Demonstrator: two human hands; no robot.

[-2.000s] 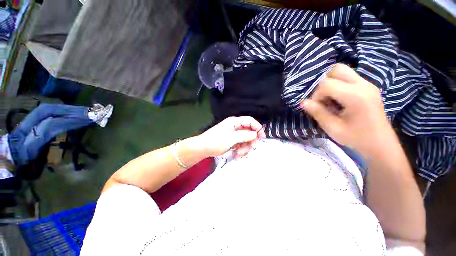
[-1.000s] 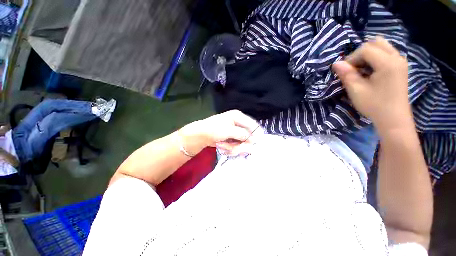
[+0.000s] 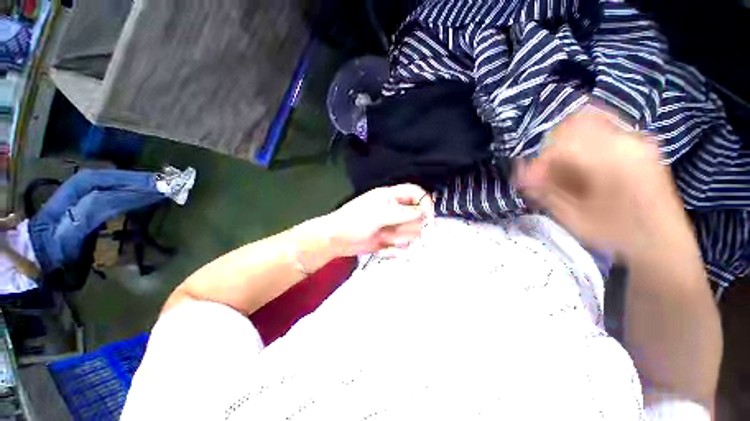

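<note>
The striped garment (image 3: 621, 74), dark with thin white stripes, lies bunched over the lap and beyond it. A plain black fabric part (image 3: 428, 136) lies at its left side. My left hand (image 3: 382, 222) is at the garment's near left edge, thumb and fingers pinched on a thin dark strip or thread; a short dark end shows above the fingertips and another below the hand. My right hand (image 3: 588, 177) is over the garment, blurred, with fingers curled. Whether it holds a needle or thread cannot be seen.
A clear round bin (image 3: 354, 94) with scraps stands beyond the black fabric. A grey fabric-sided bin (image 3: 197, 74) is at the upper left. A blue crate (image 3: 103, 374) is at the lower left. A seated person in jeans (image 3: 90, 205) is at the far left.
My right hand moved up and away to the right, then came back down and left toward my left hand. My left hand stays pinched in nearly the same place.
</note>
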